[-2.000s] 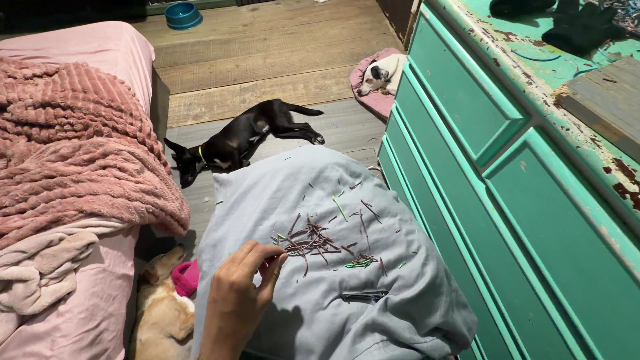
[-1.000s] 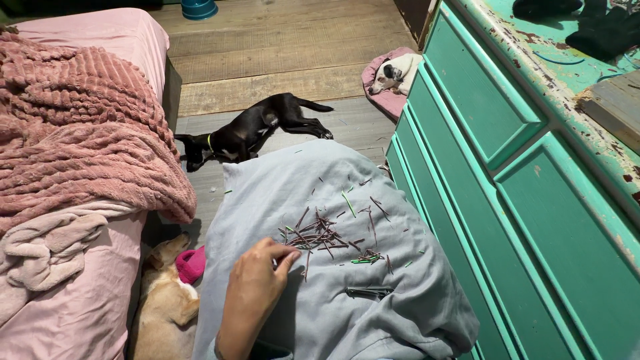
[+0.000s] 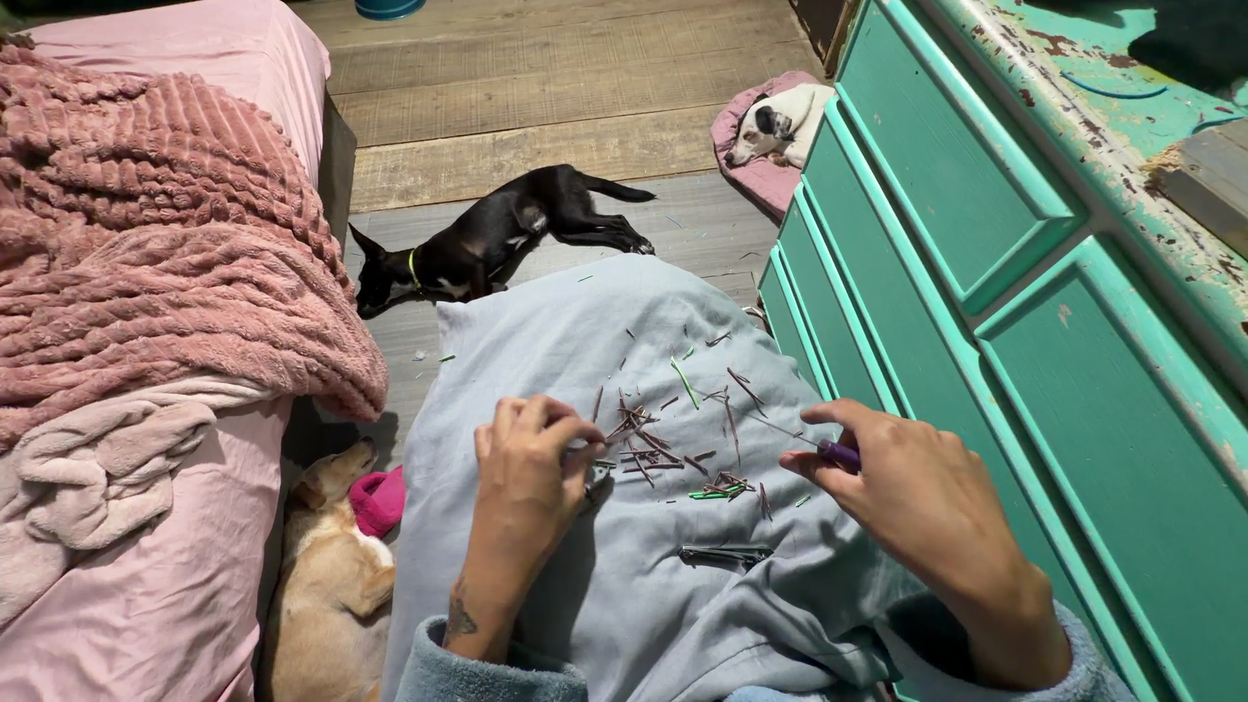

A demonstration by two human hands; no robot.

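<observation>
Grey-blue cloth (image 3: pixel 682 312) lies over a raised surface in front of me. Brown, stick-like pieces (image 3: pixel 658 453) are heaped and scattered on it, with bright green pieces (image 3: pixel 720 492) among them. My left hand (image 3: pixel 531 468) is at the heap's left side, thumb and fingertips pinched on a small thin piece, mostly hidden. My right hand (image 3: pixel 907 478), to the right of the heap, holds a thin metal tool with a purple handle (image 3: pixel 840 455), its shaft pointing left toward the pieces. Dark metal clippers (image 3: pixel 725 556) rest on the cloth below the heap.
A bed with a pink ribbed blanket (image 3: pixel 185 244) is on the left, a teal chest of drawers (image 3: pixel 975 175) on the right. A black dog (image 3: pixel 517 224) lies beyond the cloth, a white dog (image 3: pixel 795 122) farther back, and a tan dog (image 3: pixel 331 595) by the bed.
My right hand has come into view from the right with the purple-handled tool. My left hand stays beside the heap, still pinched. The dogs lie in the same places.
</observation>
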